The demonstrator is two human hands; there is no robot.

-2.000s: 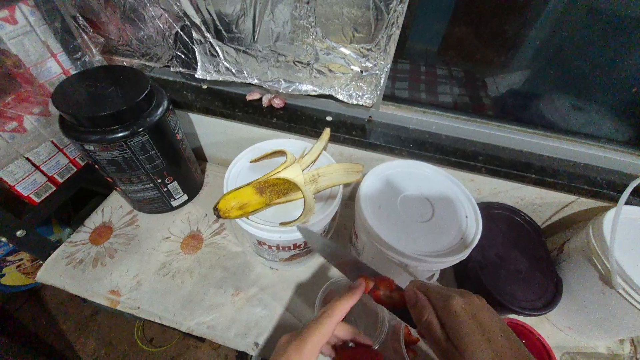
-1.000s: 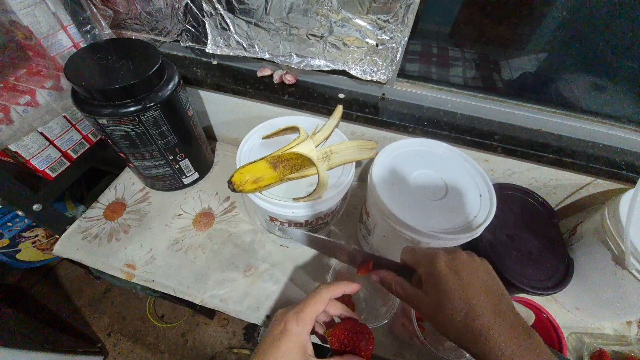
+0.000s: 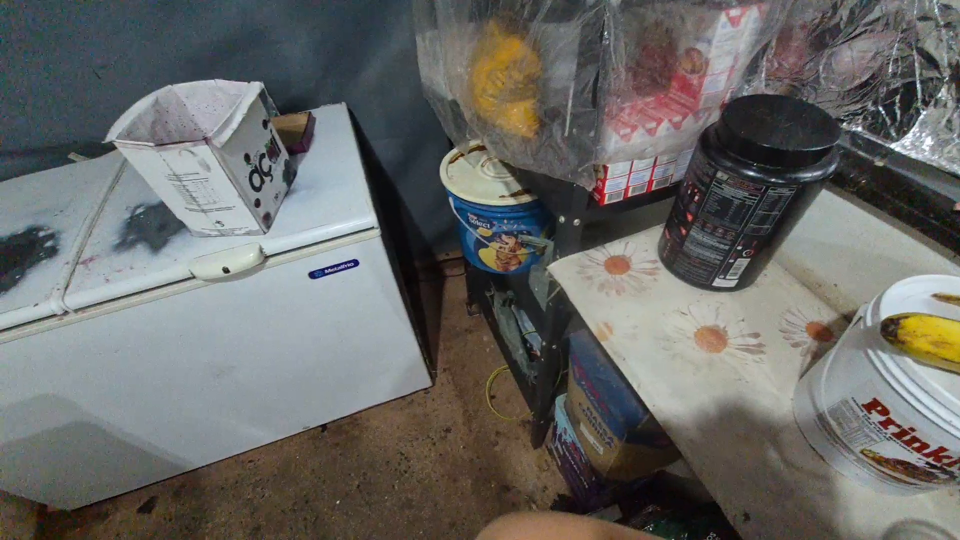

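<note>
Only a rounded patch of bare skin (image 3: pixel 566 527) shows at the bottom edge, seemingly part of my left arm or hand; its fingers and anything in them are hidden. My right hand is out of the frame. At the right edge, part of a yellow banana in its peel (image 3: pixel 926 339) lies on the white lid of a plastic bucket (image 3: pixel 840 409). Behind and to the left of the bucket, a large black plastic jar with a screw lid (image 3: pixel 739 217) stands on the flower-patterned table cover (image 3: pixel 652 330).
A white chest freezer (image 3: pixel 225 360) stands at left, bearing an open white carton (image 3: pixel 202 176). A blue bucket with a cream lid (image 3: pixel 495 217) and red-and-white cartons (image 3: pixel 645 176) sit on a dark rack. Below the table are cardboard boxes (image 3: pixel 600 420).
The view has swung far left, onto the freezer. The knife, the strawberry, the clear cup and my right hand, seen a second ago, are out of frame.
</note>
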